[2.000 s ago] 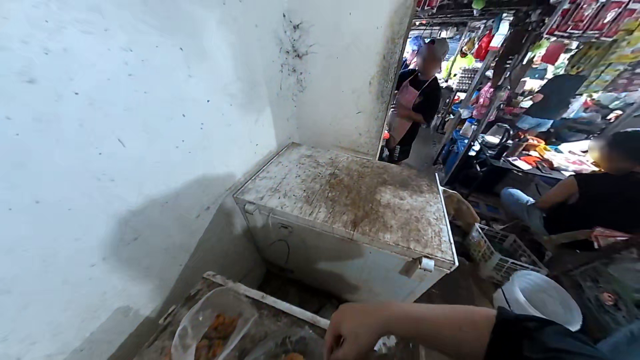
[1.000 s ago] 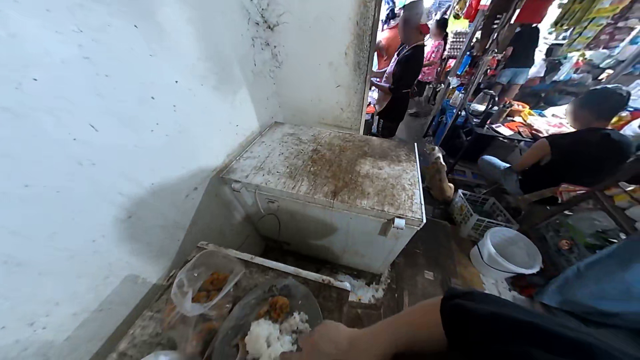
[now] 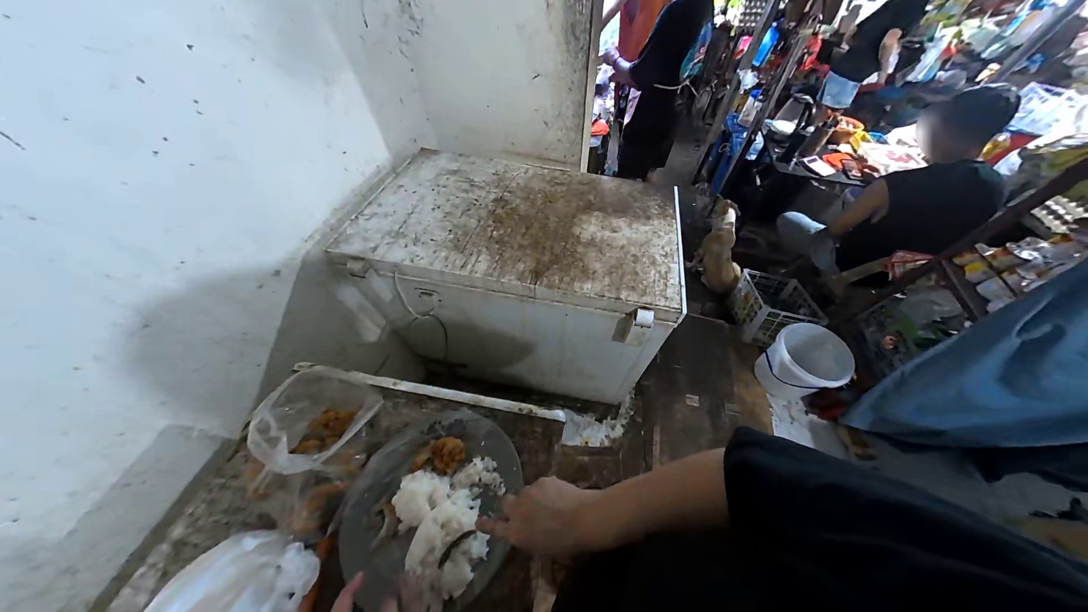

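Note:
A round grey plate (image 3: 365,518) holds white rice (image 3: 438,518) and a brown piece of cooked food (image 3: 446,455). My right hand (image 3: 544,516) reaches over the plate's right side, its fingers at the edge of the rice; whether it grips anything cannot be made out. A dark curved thing, perhaps a utensil, lies in the rice. My left hand (image 3: 395,595) shows only partly at the bottom edge, by the plate's lower rim, and is blurred. Left of the plate stands an open clear plastic bag (image 3: 314,416) with brown food inside. A white plastic bag (image 3: 242,578) lies at lower left.
Ahead is a stained white chest freezer (image 3: 544,229) against the wall. To its right are a dog (image 3: 720,255), a plastic crate (image 3: 773,306) and a white bucket (image 3: 803,361). One person (image 3: 935,195) sits at right; others stand farther back. Blue cloth (image 3: 986,365) hangs at right.
The plate with rice, partly in view one second ago, now shows more fully, and my left hand's fingers have come into view. The view has shifted.

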